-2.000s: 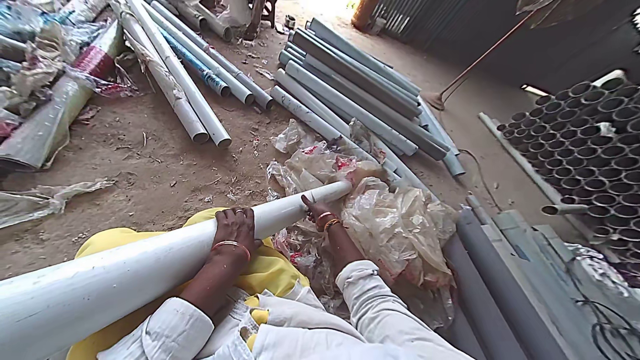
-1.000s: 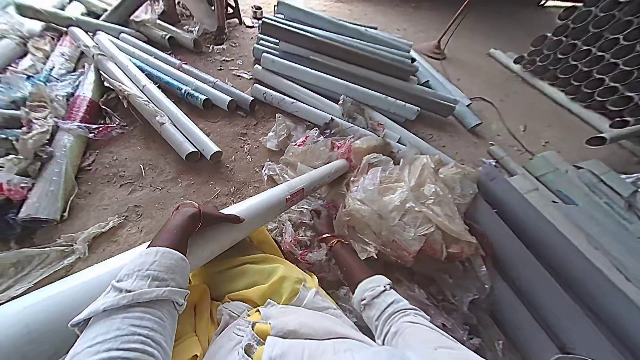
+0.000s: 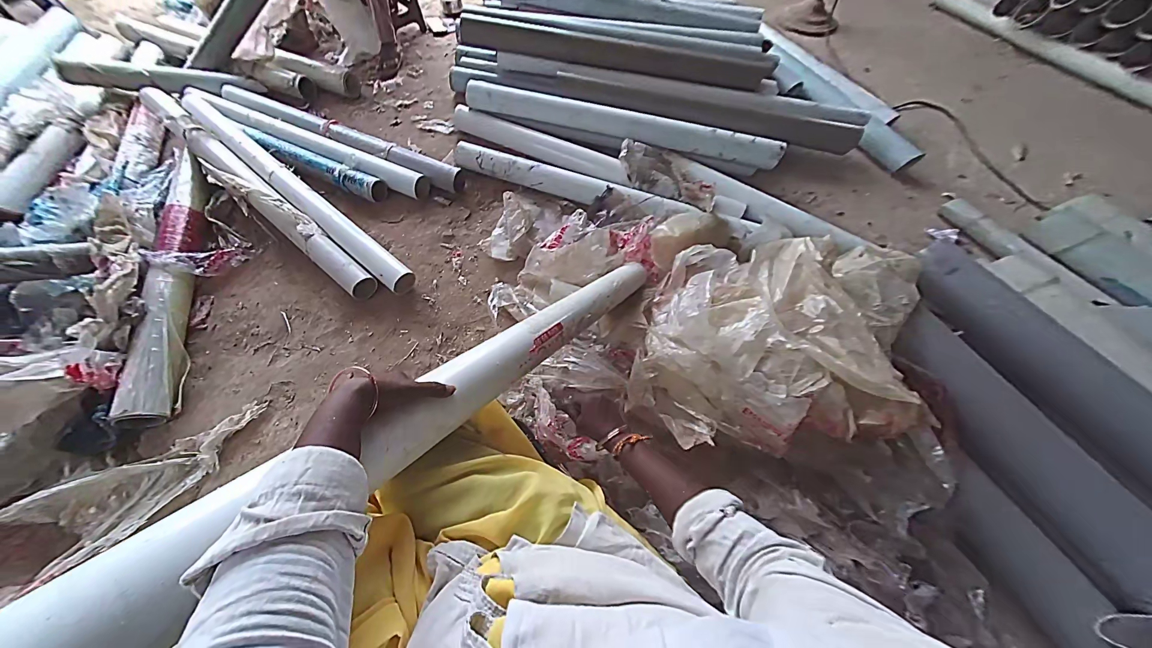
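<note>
A long white plastic pipe (image 3: 450,369) with red print slants across my lap from the lower left, and its far end lies by a heap of crumpled clear plastic film (image 3: 756,342). My left hand (image 3: 378,400) rests on the pipe, thumb across its top; its other fingers are hidden, so a grip cannot be made out. On the right side of the pipe, my right hand (image 3: 594,416) reaches down into the film, its fingers largely hidden. Yellow cloth (image 3: 477,477) covers my lap beneath the pipe.
Grey and white pipes (image 3: 630,81) lie stacked ahead on the dirt floor. Several thinner pipes (image 3: 297,198) and film-wrapped rolls (image 3: 162,333) lie at left. Thick grey pipes (image 3: 1035,405) run along the right. A cable (image 3: 981,153) curves over the ground at the upper right.
My left hand has turned over on the pipe, from fingers laid across it to thumb on top. My right hand has left the pipe's far part and moved down into the film. Red print now shows.
</note>
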